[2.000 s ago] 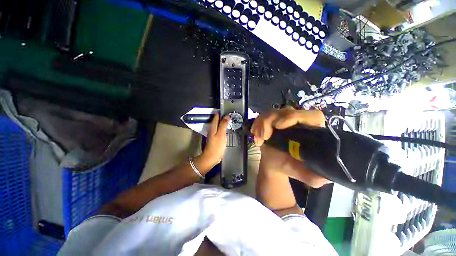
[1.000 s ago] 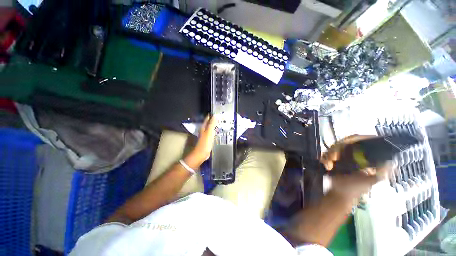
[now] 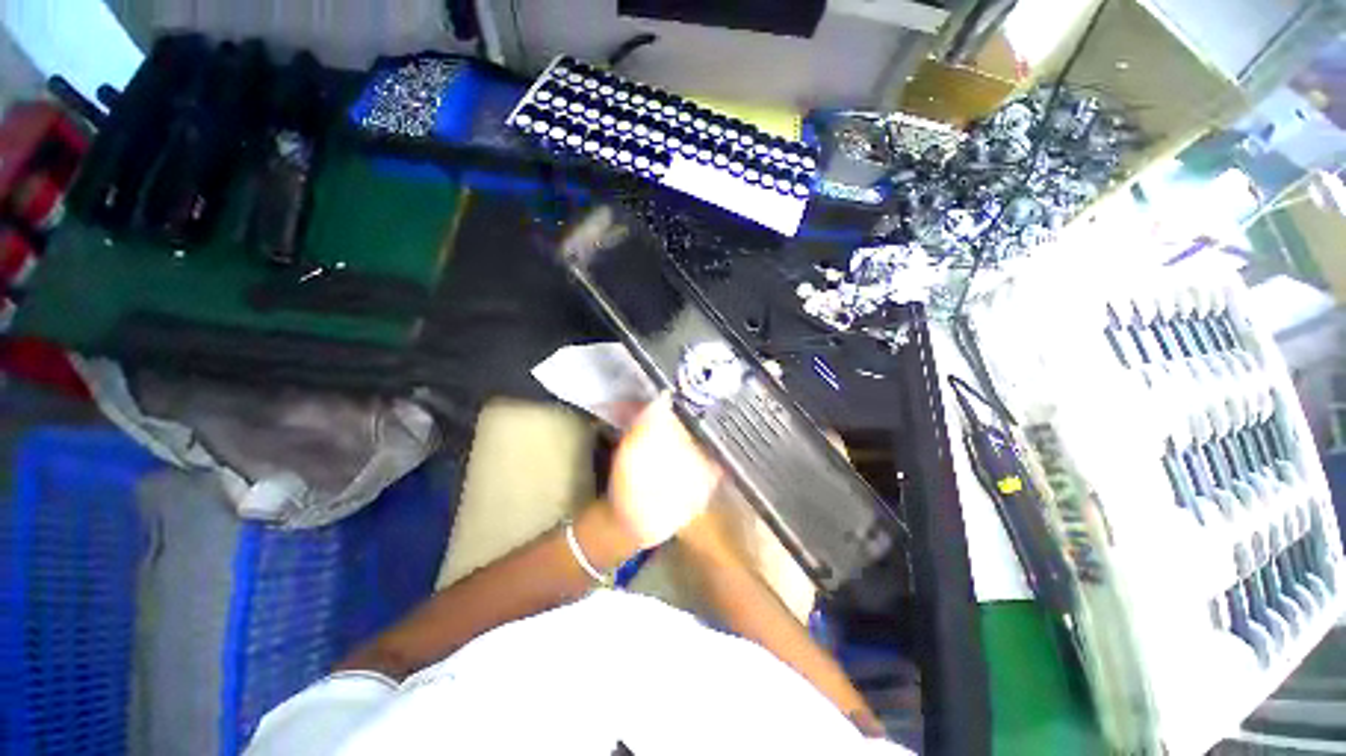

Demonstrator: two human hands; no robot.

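A long black and grey lock panel housing (image 3: 790, 465) is held tilted over my lap, its top end towards the upper left. A round silver fitting (image 3: 710, 372) sits in its middle. My left hand (image 3: 660, 470) grips the housing at its left edge, beside the fitting. My right forearm reaches under the housing; most of my right hand is hidden behind it, so its hold cannot be made out. The electric screwdriver (image 3: 1010, 485) lies at the right, out of my hands.
A white foam tray (image 3: 1144, 399) with grey parts stands at right. A sheet of round pads (image 3: 738, 185), a blue bin of small screws (image 3: 409, 98) and a shiny metal heap (image 3: 1004, 177) are at the back. Black lock bodies (image 3: 281, 200) lie on the green mat at left.
The screwdriver has left my right hand and lies at the right. My right arm has moved back in under the housing. The housing has turned from upright to slanted.
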